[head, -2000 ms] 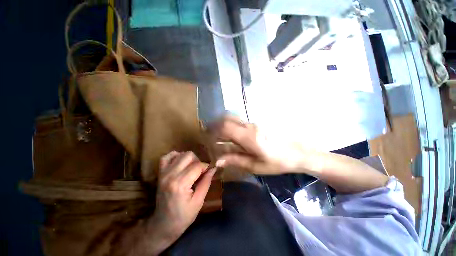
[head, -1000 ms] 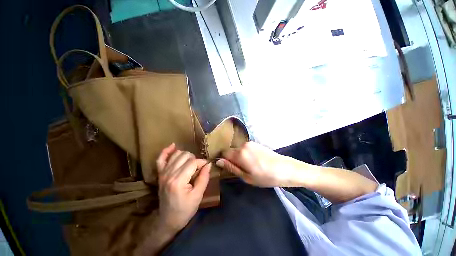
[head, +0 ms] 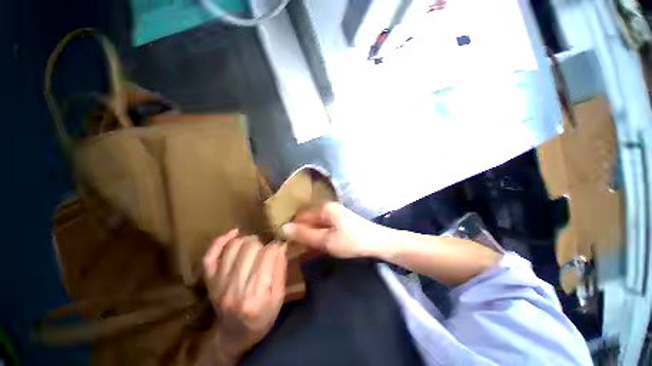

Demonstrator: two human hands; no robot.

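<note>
A tan-brown bag body [head: 207, 171] lies across the lap at the left, with a thin looped handle [head: 86, 36] standing off its upper left. My left hand [head: 247, 286] has its fingers curled over the bag's lower right edge. My right hand [head: 325, 230] pinches the bag's edge with thumb and forefinger, close to the left fingertips. A lighter tan flap [head: 289, 196] curves up above my right hand. The exact seam between the fingers is hidden and blurred.
The bright machine bed plate [head: 443, 129] is ahead to the right. A darker brown bag [head: 82, 246] lies at the left. A tan flat panel [head: 583, 186] and a clear plastic box [head: 472, 227] are at the right. A teal mat [head: 171, 20] is at the top.
My right hand first came down from a blurred raised position to the edge. Now the left hand's fingers are more curled over the bag, and hands and bag appear shifted left in view.
</note>
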